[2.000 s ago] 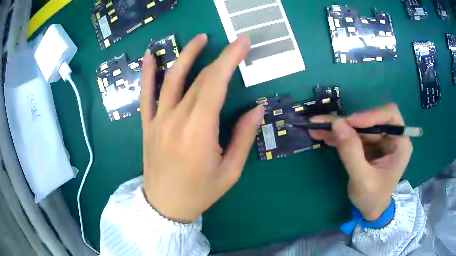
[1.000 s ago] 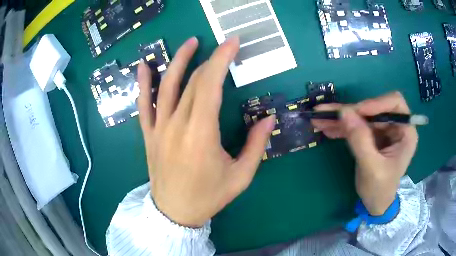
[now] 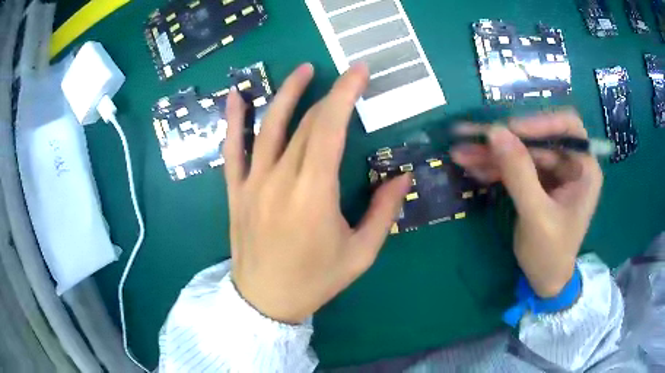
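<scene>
A black circuit board (image 3: 437,197) with gold pads lies flat on the green mat. My left hand (image 3: 299,197) is spread, its thumb tip resting on the board's left part and its index fingertip at the lower left edge of the label sheet (image 3: 379,51). My right hand (image 3: 539,175) holds a thin black tool (image 3: 550,142) with a pale rear end over the board's upper right. The tool and fingers are blurred, and the tool's tip is too blurred to make out. The right fingers hide the board's upper right part.
More circuit boards lie at upper left (image 3: 204,33), under my left fingertips (image 3: 197,135) and at upper right (image 3: 521,62). Narrow boards (image 3: 616,109) lie at far right. A white charger (image 3: 91,80) with cable, a whitish wrapped packet (image 3: 65,197) and yellow tape (image 3: 87,25) are at left.
The tool has lifted and moved up from the board's middle, and my right hand has blurred. My left thumb has shifted right over the board compared with two seconds ago. The camera view has shifted slightly.
</scene>
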